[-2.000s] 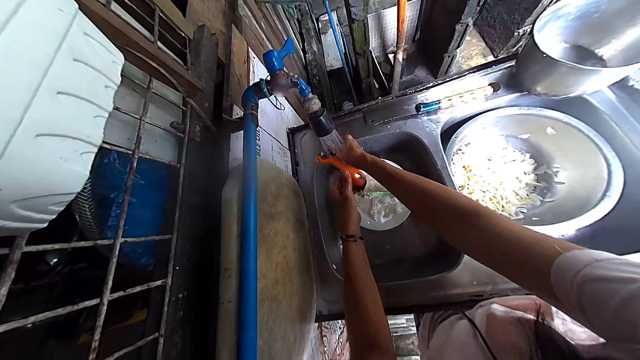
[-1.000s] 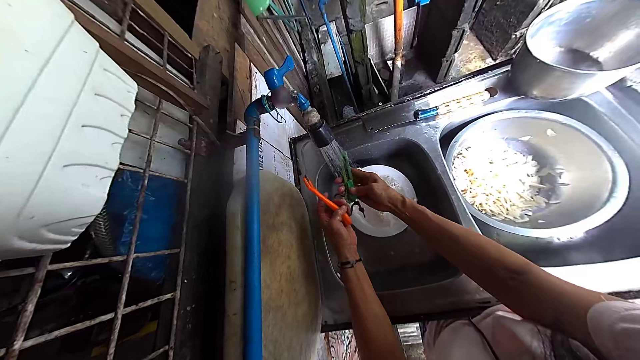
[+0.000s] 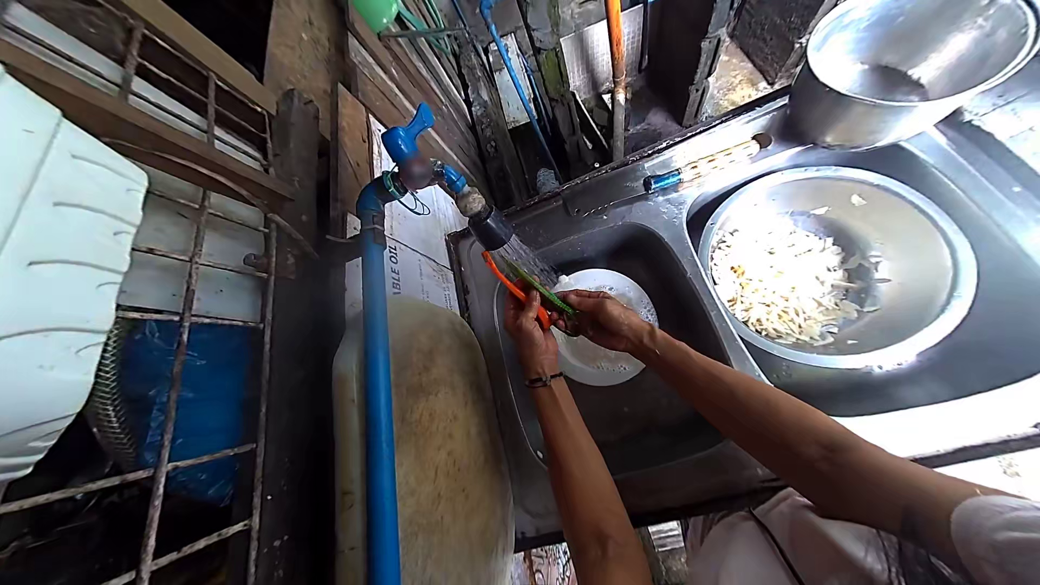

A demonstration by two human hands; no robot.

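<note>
Water sprays from the dark nozzle (image 3: 492,230) of a blue tap (image 3: 409,142) over both hands. My left hand (image 3: 532,323) is closed on an orange-handled tool (image 3: 507,282), whose type I cannot tell. Close beside it, my right hand (image 3: 603,317) holds a green item (image 3: 543,291) under the stream, perhaps a scouring pad or a vegetable. Below the hands, a white bowl (image 3: 630,290) with sudsy water sits in the left basin of the steel sink (image 3: 674,406). In the right basin stands a wide metal bowl (image 3: 918,268) with pale sliced pieces (image 3: 780,276).
A large metal pot (image 3: 845,106) stands at the back right. A blue-handled tool (image 3: 665,180) lies on the sink's back ledge. Left of the sink are a blue pipe (image 3: 378,406), a stained rounded container (image 3: 447,439) and a rusty metal grille (image 3: 187,292).
The orange tool two seconds ago was higher, near the nozzle, with both hands raised. The green item is now more slanted, lying nearer the orange tool than one second ago.
</note>
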